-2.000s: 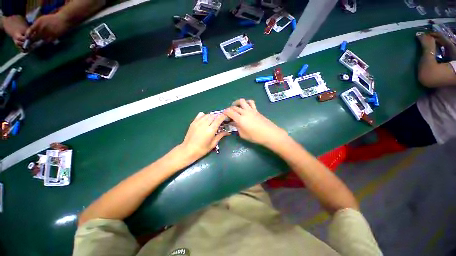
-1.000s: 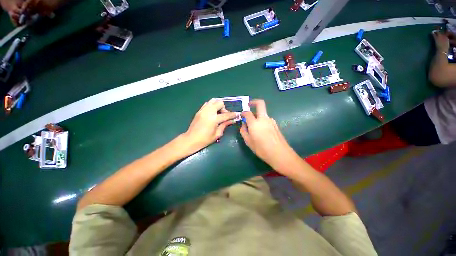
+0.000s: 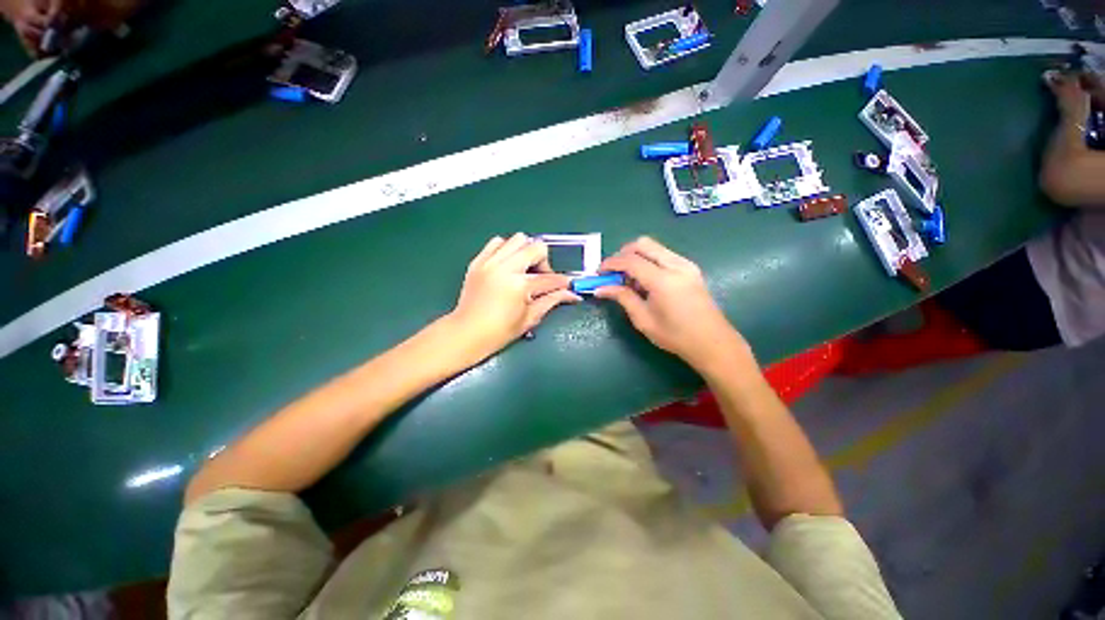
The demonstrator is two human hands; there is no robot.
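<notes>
A white rectangular housing [image 3: 593,253] with a large window is in front of me, its left part covered by my left hand [image 3: 499,291]. My left hand grips the housing. A bright blue cylindrical cell [image 3: 596,283] lies along the housing's near edge, between the fingertips of both hands. My right hand [image 3: 664,297] holds the cell's right end with thumb and fingers. Whether the cell sits inside the housing edge is hidden by my fingers. A small dark bit shows just below my left hand.
Two joined housings [image 3: 779,174] with blue cells and brown parts lie to the right, more units [image 3: 893,230] further right. One unit [image 3: 125,356] lies at far left. A white rail [image 3: 412,188] and post [image 3: 769,55] stand before the belt. Other people's hands show at the upper corners.
The blue cell now shows clearly between my hands, where it was mostly covered. My right hand has shifted right and turned to pinch its end. Units on the belt have moved right.
</notes>
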